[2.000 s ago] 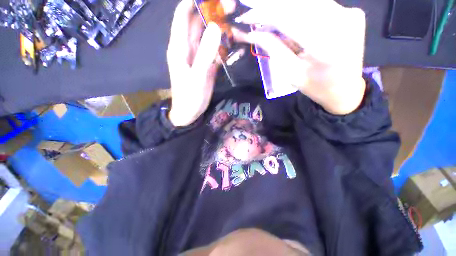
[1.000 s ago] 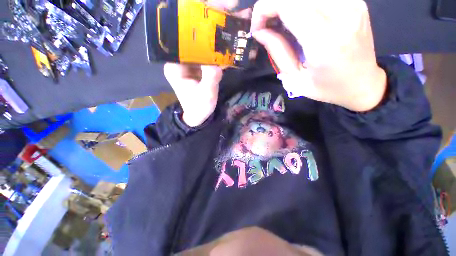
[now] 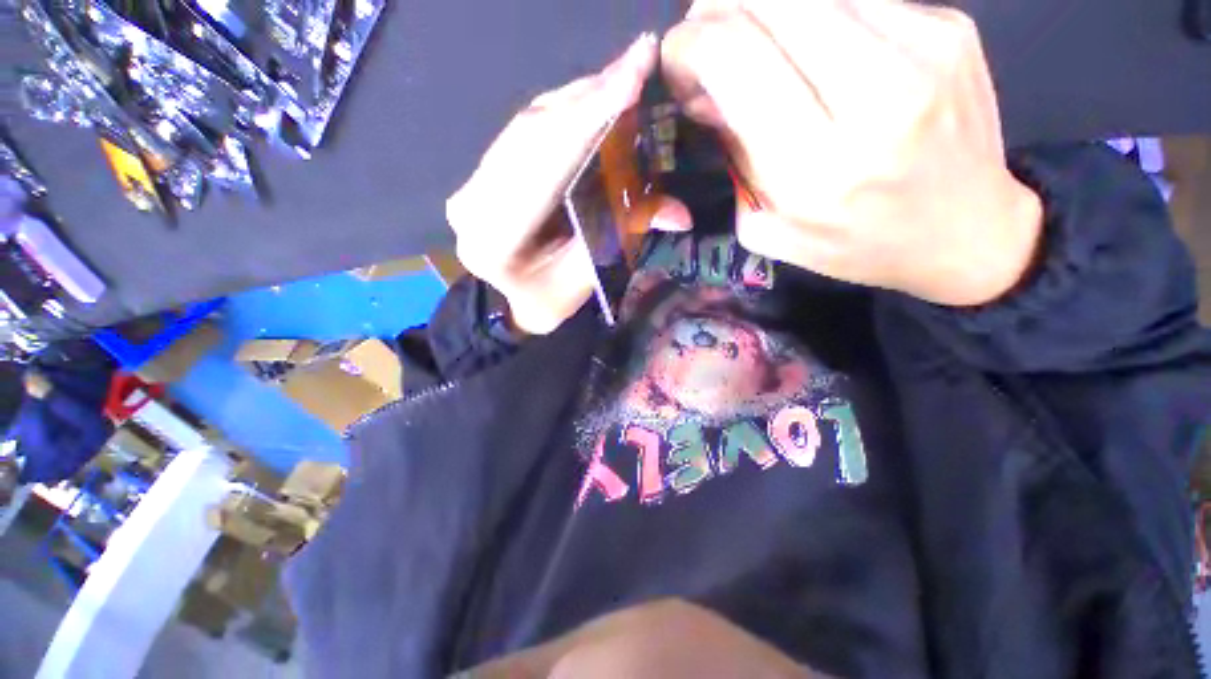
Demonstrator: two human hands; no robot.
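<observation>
A circuit board with an orange-yellow area (image 3: 619, 186) is held above my lap, tilted so that it shows nearly edge-on. My left hand (image 3: 538, 192) grips it, with a fingertip showing at its lower side. My right hand (image 3: 863, 146) is closed at the board's upper right end, fingers bunched together and close to my left fingertips. A bit of red wire (image 3: 744, 196) shows below my right fingers. What my right fingertips pinch is hidden, and the lilac battery pack cannot be made out in my hands.
A heap of loose circuit boards (image 3: 199, 80) lies on the dark bench (image 3: 385, 166) at the upper left. Lilac packs (image 3: 56, 255) lie at the left edge. Open cartons (image 3: 345, 391) stand on the blue floor below. A dark object is cut off at the top right corner.
The board has turned from showing its flat orange-yellow and black face to nearly edge-on. My left hand has moved up around it. The view has shifted slightly.
</observation>
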